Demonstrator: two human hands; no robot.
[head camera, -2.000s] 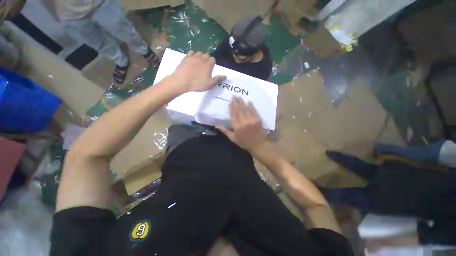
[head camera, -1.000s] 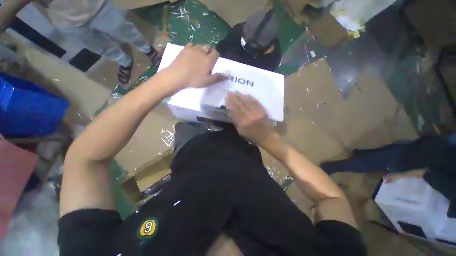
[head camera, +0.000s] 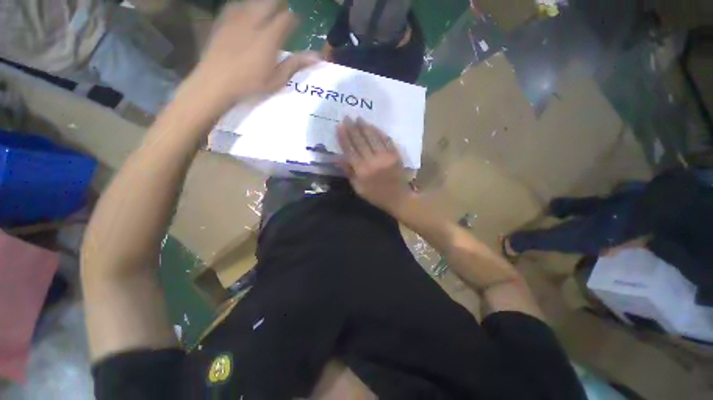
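A white retail carton (head camera: 391, 98) stands at my lap with its end face up, reading FURRION. Dark marks show along its near edge. My right hand (head camera: 371, 160) lies nearly flat on the near right part of the white panel, fingers slightly spread. My left hand (head camera: 254, 55) is over the carton's far left corner, blurred. Its fingers point up and away, and its thumb reaches right along the far edge. I cannot tell whether it touches the carton.
A person with a dark cap (head camera: 379, 19) is just beyond the carton. A person in light trousers stands at upper left. At right, a person in dark clothes is by another white carton (head camera: 645, 285). A blue crate (head camera: 43, 178) and a pink-red surface (head camera: 23, 301) are at left. Cardboard sheets (head camera: 539, 125) cover the floor.
My left hand has risen from its flat position on the carton and uncovered more lettering. The carton shows farther left and higher in view. My right hand stays on the panel.
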